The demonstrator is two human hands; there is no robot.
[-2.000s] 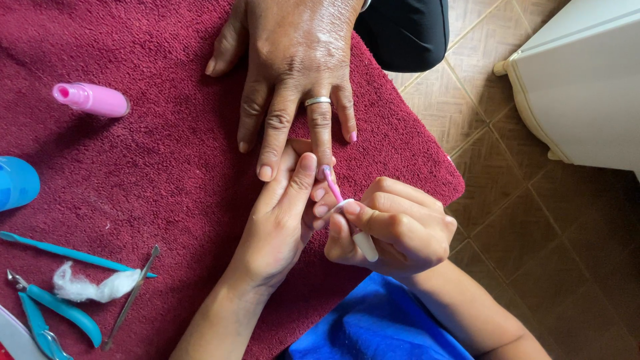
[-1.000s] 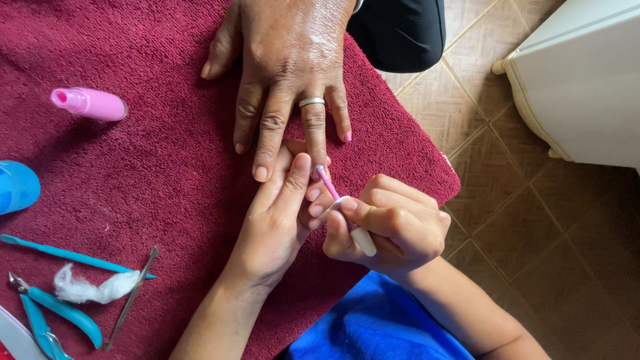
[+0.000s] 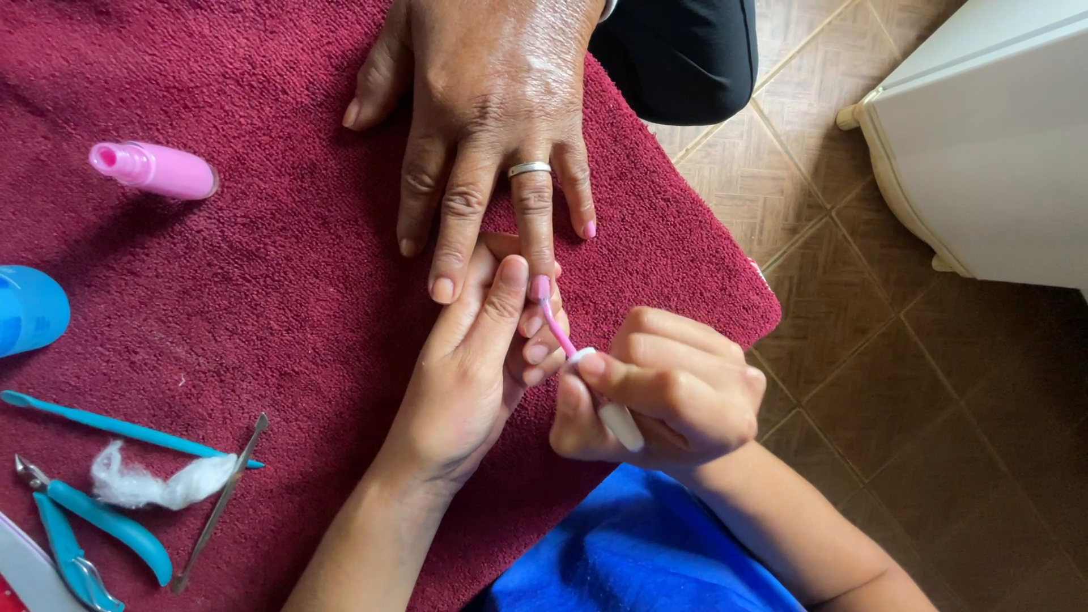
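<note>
My right hand (image 3: 667, 387) grips the white cap of a nail polish brush (image 3: 557, 330), whose pink stem reaches to the nail of another person's ring finger. Under that finger lies my left hand (image 3: 476, 357), palm up, its thumb beside the fingertip and its other fingers partly hidden beneath. The other person's hand (image 3: 510, 102) rests palm down with fingers spread and a silver ring (image 3: 529, 168) on the ring finger. Pink colour shows on the ring and little fingernails. An uncapped pink nail polish bottle (image 3: 161, 170) stands on the dark red towel (image 3: 297, 280), left of that hand.
At the left are a blue container (image 3: 30, 310), a teal stick (image 3: 127, 429), cotton wool (image 3: 161, 483), a metal cuticle pusher (image 3: 223, 501) and teal-handled cuticle nippers (image 3: 110, 527). Beyond the towel's right edge, a white piece of furniture (image 3: 986, 144) stands on the tiled floor.
The brush tip has shifted slightly along the ring fingernail, which shows more pink than before. My left hand stays under the finger.
</note>
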